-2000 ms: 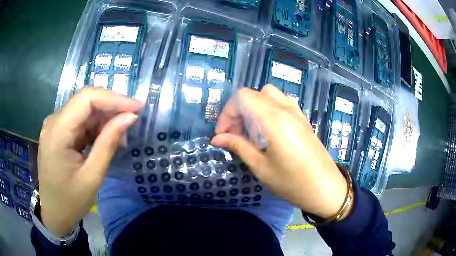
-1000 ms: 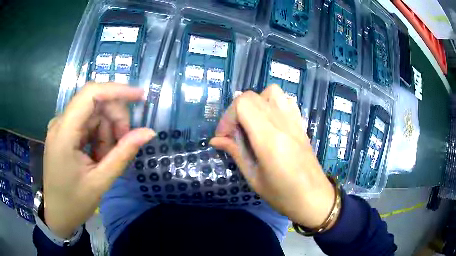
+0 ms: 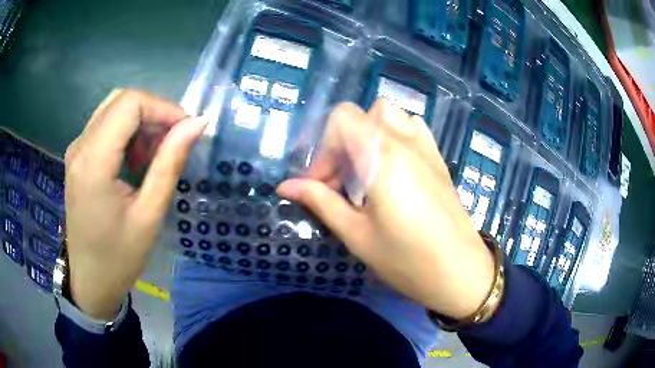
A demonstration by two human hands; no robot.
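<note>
A clear blister tray (image 3: 345, 54) holds teal phone housings; the nearest housing (image 3: 269, 90) shows a white label and silver sockets. A clear film with rows of small black rounds (image 3: 244, 230) lies over the tray's near edge, above my lap. My left hand (image 3: 129, 194) is at the tray's left edge, thumb and index tips together; anything between them is too small to tell. My right hand (image 3: 402, 208) is over the film's upper right part, thumb tip near the rounds. A translucent whitish piece (image 3: 363, 165) shows by its curled fingers; I cannot tell whether it is gripped.
Another filled tray (image 3: 32, 208) lies at the left. A shiny plastic sheet with tiny gold bits (image 3: 603, 233) lies at the right on the green mat (image 3: 93, 50), near a black slab (image 3: 615, 136). A red edge (image 3: 632, 90) is at the far right. Yellow floor lines show below.
The view has turned, so tray and housings appear shifted right and tilted. My left thumb and index, apart before, now meet at the tips. My right thumb has shifted slightly left over the film.
</note>
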